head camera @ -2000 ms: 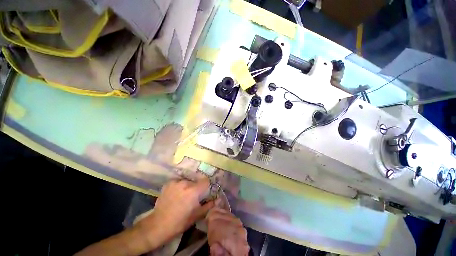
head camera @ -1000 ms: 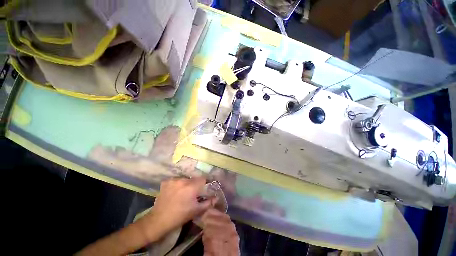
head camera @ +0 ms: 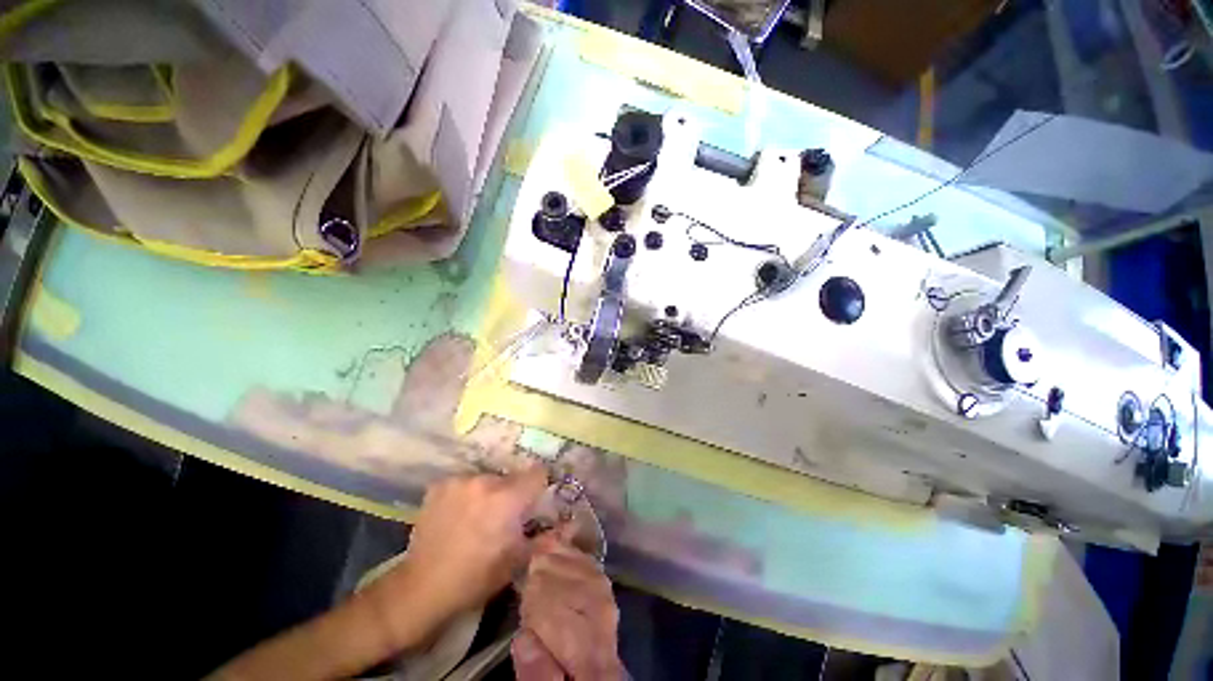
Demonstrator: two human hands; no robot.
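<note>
A beige bag panel hangs at the near table edge, mostly hidden under my hands. My left hand is closed on cloth at the table edge, fingertips pointing right. My right hand is just right of it, fingers closed around a small metal tool, possibly thread snips, mostly hidden in the fist. A tiny shiny metal loop shows at the fingertips; I cannot tell if it is a ring or part of the tool. A thin curved line runs beside the right fingers.
A white sewing machine head stands ahead and right. A pile of beige bags with yellow binding lies at the upper left. The pale-green tabletop is worn, with yellow tape strips. Beige cloth hangs at the lower right.
The view has shifted, so the machine appears farther left. My hands stay together at the table edge; my right hand has moved slightly left and closer to my left hand.
</note>
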